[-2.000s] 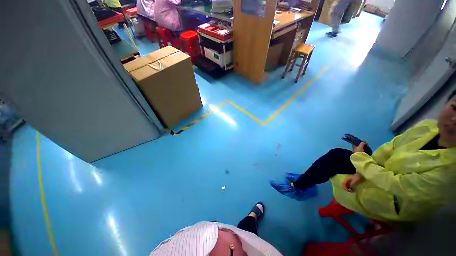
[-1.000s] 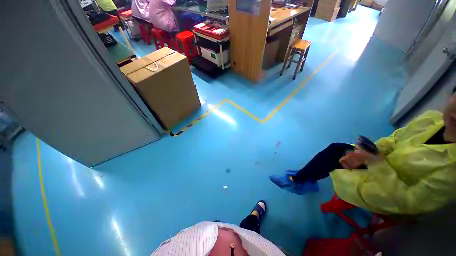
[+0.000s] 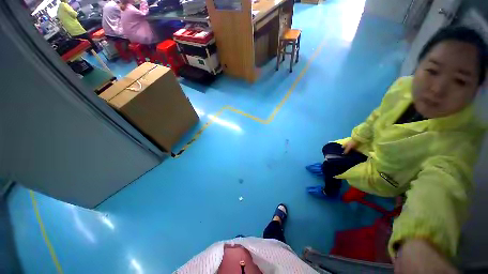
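Note:
Neither of my hands is in the picture. A seated person in a yellow-green smock (image 3: 396,144) is nearest, on the right, on a red stool (image 3: 361,199). The person wears blue shoe covers (image 3: 322,191). One arm reaches towards the camera at the bottom right, with the hand (image 3: 425,259) cut off by the edge. The other hand (image 3: 350,146) rests by the knee. A dark flat object (image 3: 334,149) seems to lie by that knee, too blurred to name surely. My striped smock (image 3: 267,257) shows at the bottom.
A cardboard carton (image 3: 155,107) stands by the grey partition (image 3: 69,139) on the left. Beyond are a wooden desk (image 3: 230,45), a wooden stool (image 3: 289,44), red stools (image 3: 169,52) and people at benches. A red box (image 3: 359,241) and a grey edge (image 3: 342,261) are at the bottom right.
The seated person has turned towards the camera and stretched one arm to the bottom right. The person's feet have drawn apart. The view has shifted right, and a grey edge now shows at the bottom right.

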